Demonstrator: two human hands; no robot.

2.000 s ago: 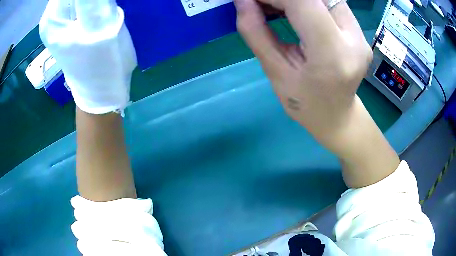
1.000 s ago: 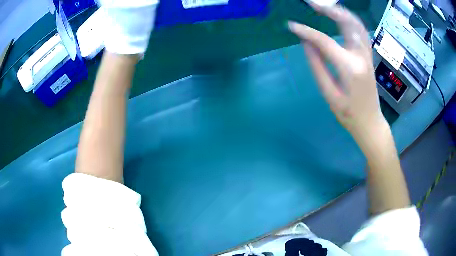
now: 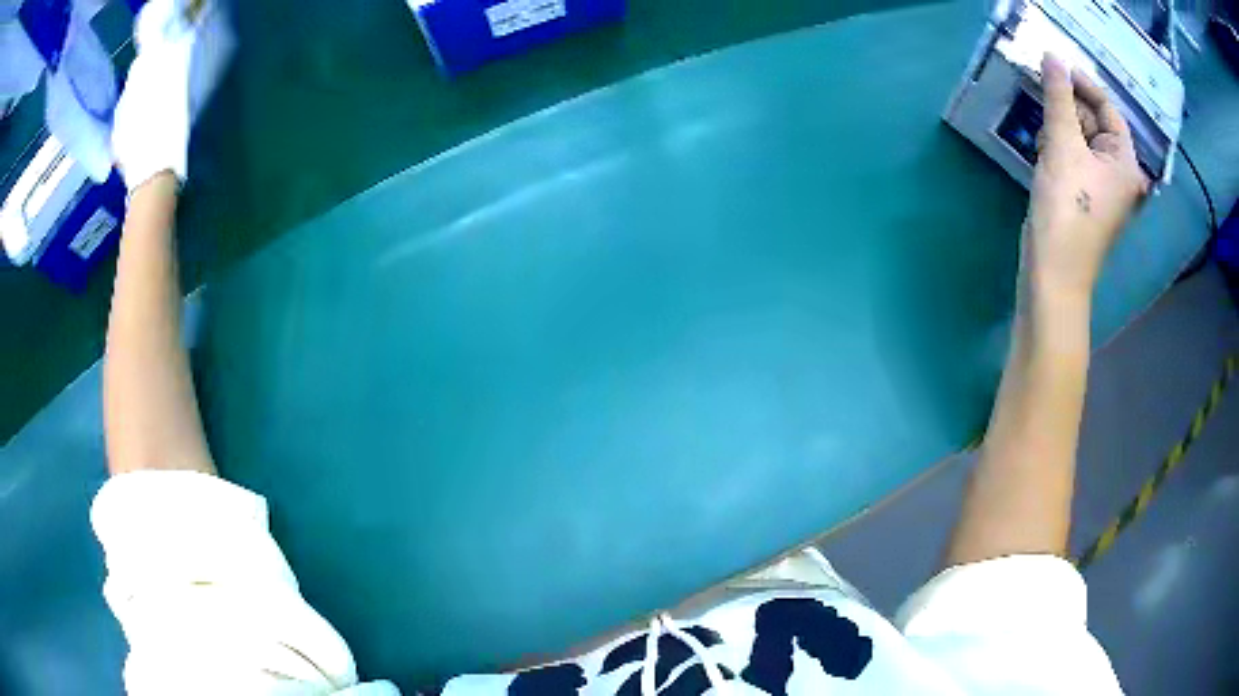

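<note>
My left hand [image 3: 160, 102], in a white cloth glove, is blurred at the top left, near a white router [image 3: 44, 190] on a blue box [image 3: 79, 242]; whether it holds anything is unclear. My bare right hand [image 3: 1083, 136] is at the label dispenser [image 3: 1003, 112] at the upper right. Its fingertips are close together over a white label [image 3: 1039, 52] on the dispenser's top; its grip is unclear. Another blue box [image 3: 476, 30] with a white barcode label [image 3: 526, 15] lies at the top, cut off by the edge.
The green-teal bench mat [image 3: 584, 326] curves across the view. A dark cable [image 3: 1207, 204] runs from the dispenser's right side. Yellow-black tape [image 3: 1166, 469] lies on the grey floor at the right. Part of another person's gloved hand or sleeve [image 3: 79, 102] appears at the far left.
My left hand has moved left, away from the blue box at the top. My right hand has moved right to the dispenser. The top blue box sits farther up and left in view.
</note>
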